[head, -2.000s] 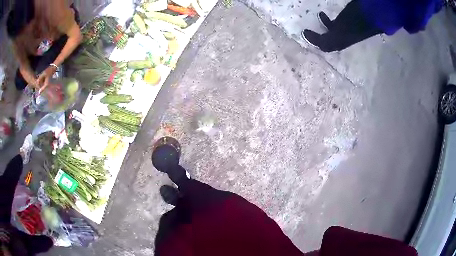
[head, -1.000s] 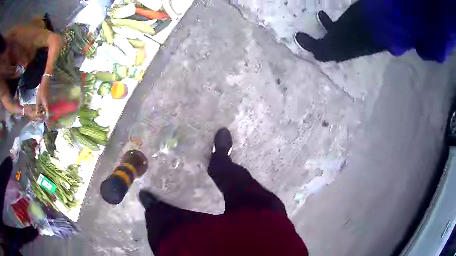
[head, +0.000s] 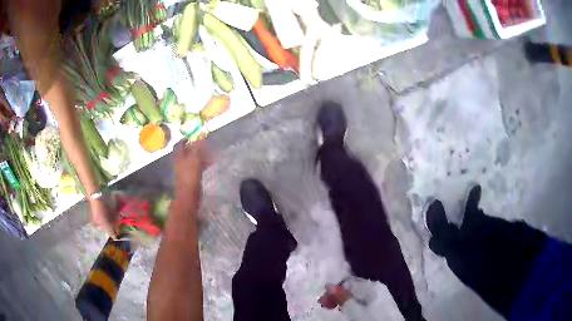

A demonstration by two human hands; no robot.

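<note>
My left hand [head: 191, 155] is blurred at the end of my bare forearm, near the front edge of the white sheeting, just below small green-wrapped vegetables [head: 192, 126]. Its grip cannot be told. My right hand [head: 335, 296] is small at the bottom centre beside a pale blurred patch; its hold is unclear. The vendor's hand [head: 103, 216] reaches down from the upper left and is at a thin clear bag with red chillies [head: 138, 214] and something green, left of my forearm.
Cut pumpkin [head: 152, 137], long green gourds [head: 235, 50], a carrot [head: 276, 47] and bunched greens lie on the sheeting. A black-and-yellow bollard [head: 106, 276] stands lower left. Another person's shoes [head: 436, 219] are at right. A white box of red tomatoes [head: 515, 11] is upper right.
The view has swung towards the stall's nearer middle. My forearm and hands have come into view. The vendor's arm now stretches out past the stall edge with the chilli bag.
</note>
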